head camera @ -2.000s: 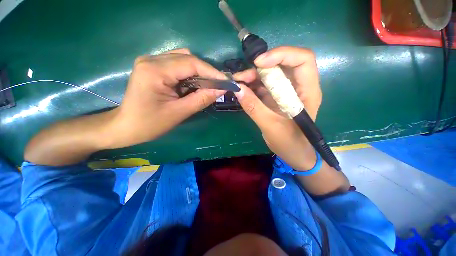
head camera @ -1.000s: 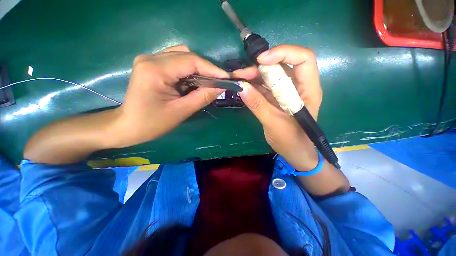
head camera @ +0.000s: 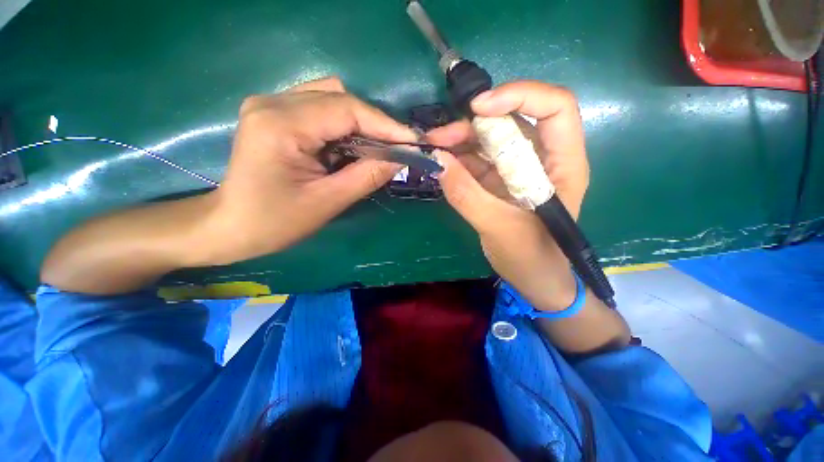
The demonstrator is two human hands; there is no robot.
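My left hand (head camera: 294,167) is shut on dark tweezers (head camera: 384,152), whose tips reach the fingertips of my right hand. My right hand (head camera: 533,171) holds the soldering iron (head camera: 513,153) in its grip, the bare metal tip pointing up and away over the bench. The thumb and a finger of my right hand meet at the tweezers' tips; what they pinch there is too small to tell. A black unit with white bits inside (head camera: 403,188) lies on the green bench beneath my fingers, partly hidden by them.
A red-orange tray (head camera: 703,65) is at the far right, with a dark cable (head camera: 807,153) running down beside it. A thin white solder wire (head camera: 117,143) with a small white tag (head camera: 53,124) crosses the bench at left. A dark block (head camera: 11,153) is at the left edge.
The soldering iron and my right hand have shifted slightly to the right. My right thumb and finger show a little more apart at the tweezers' tips. My left hand has hardly moved.
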